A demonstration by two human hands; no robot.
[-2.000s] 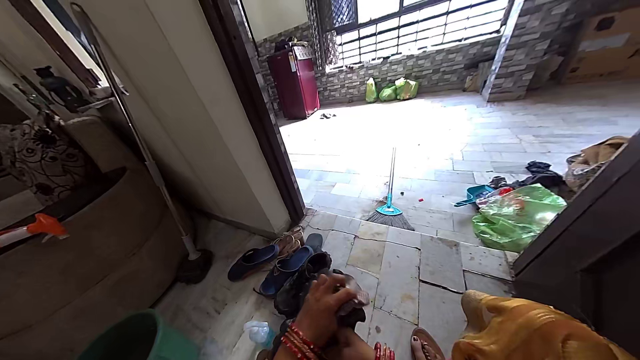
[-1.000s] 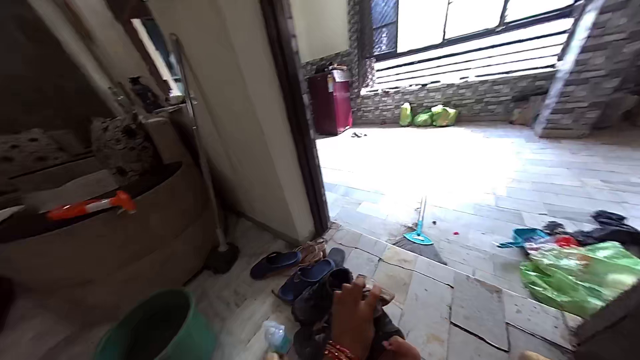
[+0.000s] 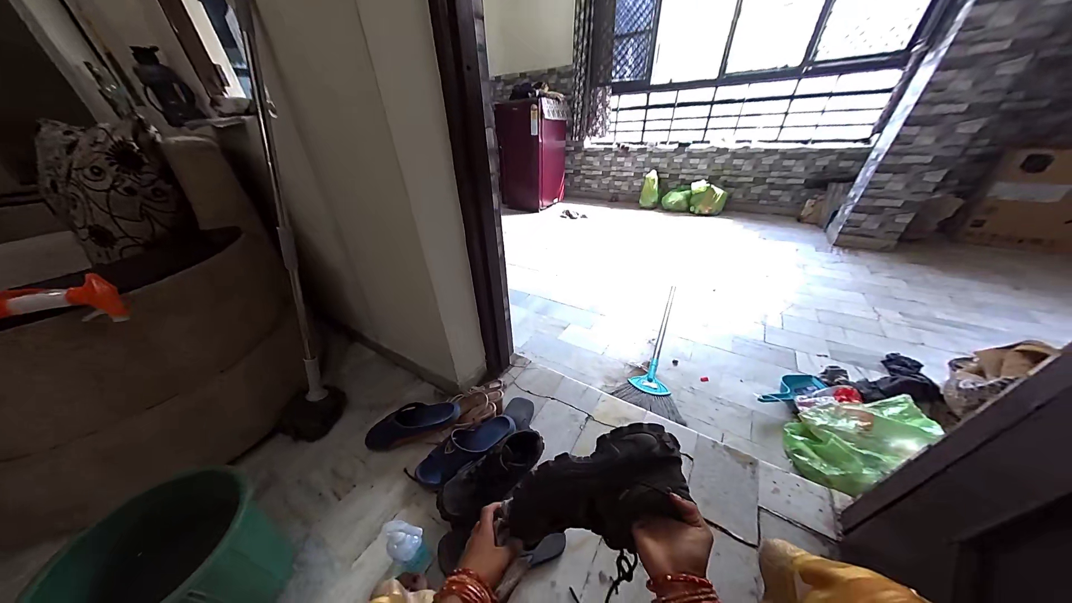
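A black lace-up shoe (image 3: pixel 599 481) is held on its side between my two hands, its treaded sole turned up and away. My left hand (image 3: pixel 486 548) grips one end of it, and my right hand (image 3: pixel 677 540) holds the other end near the laces. Just beyond my left hand, the matching black shoe (image 3: pixel 494 477) rests on the floor. Blue slip-on sandals (image 3: pixel 463 452) and brown sandals (image 3: pixel 483 404) stand beside it. Under the held shoe, a dark slipper (image 3: pixel 548 548) is partly hidden.
A green bucket (image 3: pixel 180 536) and crumpled clear plastic (image 3: pixel 404 542) are at the lower left. A mop (image 3: pixel 312 410) leans by the wall. Past the doorway lie a broom (image 3: pixel 650 385), a blue dustpan (image 3: pixel 791 388) and green plastic bags (image 3: pixel 863 444). The door (image 3: pixel 971 486) stands at right.
The black shoe is now raised in both hands and turned on its side; a second ago my hands were low over the dark footwear.
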